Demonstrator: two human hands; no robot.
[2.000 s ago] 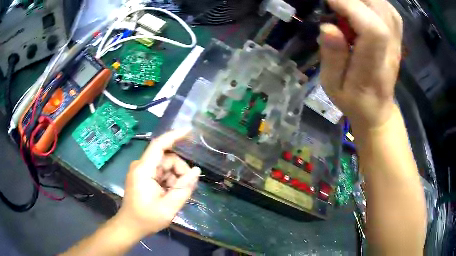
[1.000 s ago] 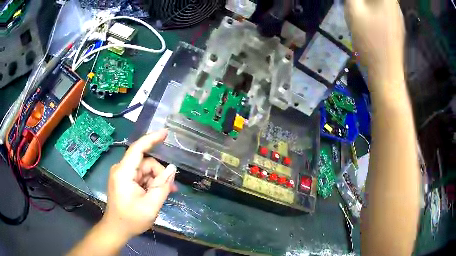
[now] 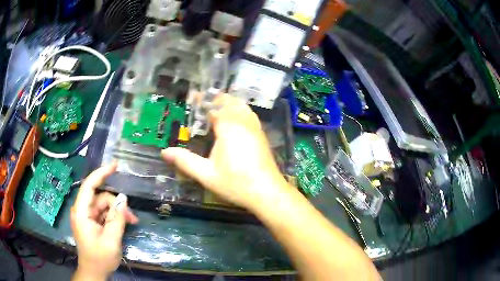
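A green circuit board (image 3: 145,122) with a yellow-orange part lies in the nest of the test fixture (image 3: 137,192), among clear acrylic blocks (image 3: 148,60). My right hand (image 3: 236,148) is over the fixture, just right of the board, thumb and fingers apart and slightly blurred. Its thumb tip is at the board's lower edge. It hides most of the red buttons. My left hand (image 3: 101,219) is at the fixture's front left edge, fingers curled, with a thin strand, apparently solder wire, showing faintly at it.
Two green boards (image 3: 48,189) and an orange multimeter (image 3: 21,164) lie left. Panel meters (image 3: 274,41) stand behind. A blue bin (image 3: 334,112) of boards, a loose board (image 3: 308,167), a clear component box (image 3: 356,184) and thin tools (image 3: 351,217) lie right.
My right hand has come down from the upper right onto the fixture beside the board. The view has shifted right, showing more of the bench. My left hand keeps its curled pose by the fixture.
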